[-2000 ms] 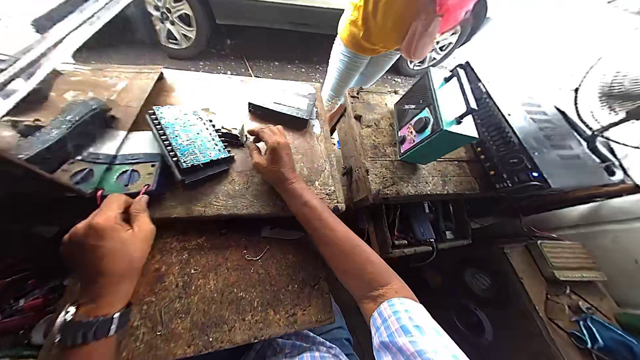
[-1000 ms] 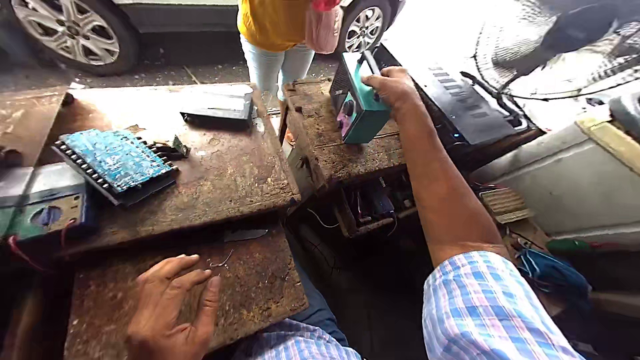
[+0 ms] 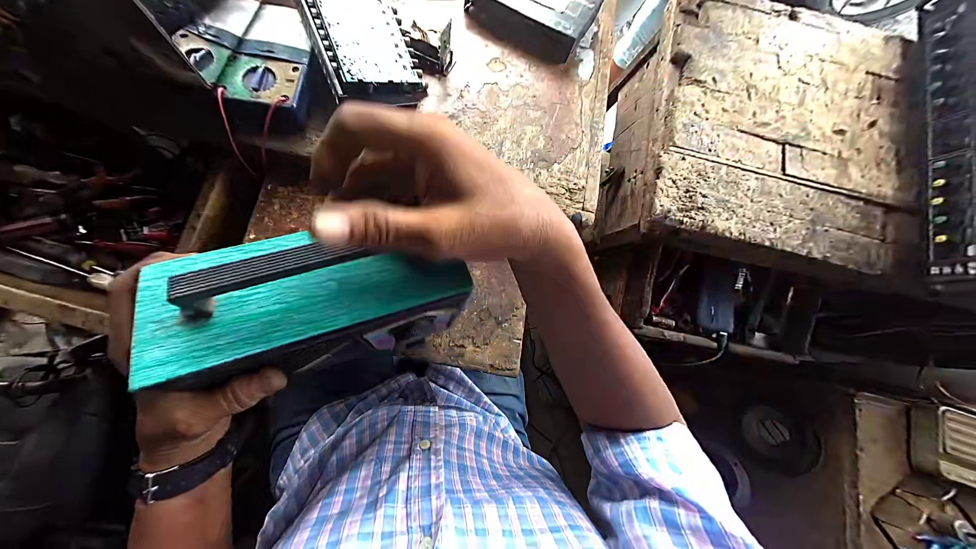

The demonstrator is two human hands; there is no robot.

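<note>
A green box-shaped speaker (image 3: 305, 320) with a ribbed black carrying handle (image 3: 259, 273) is held over my lap, its top face up. My left hand (image 3: 191, 396) grips its left end from below, thumb on the near side. Over the right part of the box is my right hand (image 3: 435, 183), blurred, fingers apart and curved, thumb beside the handle's far end; whether it touches the box cannot be told. The box's front points toward my body and is mostly hidden.
Two multimeters (image 3: 259, 78) with red leads, a circuit board on a heat sink (image 3: 366, 46) and a dark metal case (image 3: 534, 27) lie on the wooden bench. Hand tools (image 3: 99, 206) fill the left side. A wooden crate (image 3: 785, 137) stands at right, a speaker cone (image 3: 778, 435) below.
The green box has moved from the wooden crate at right to over my lap. My left hand, empty one second ago, now holds it; my right hand has left the handle.
</note>
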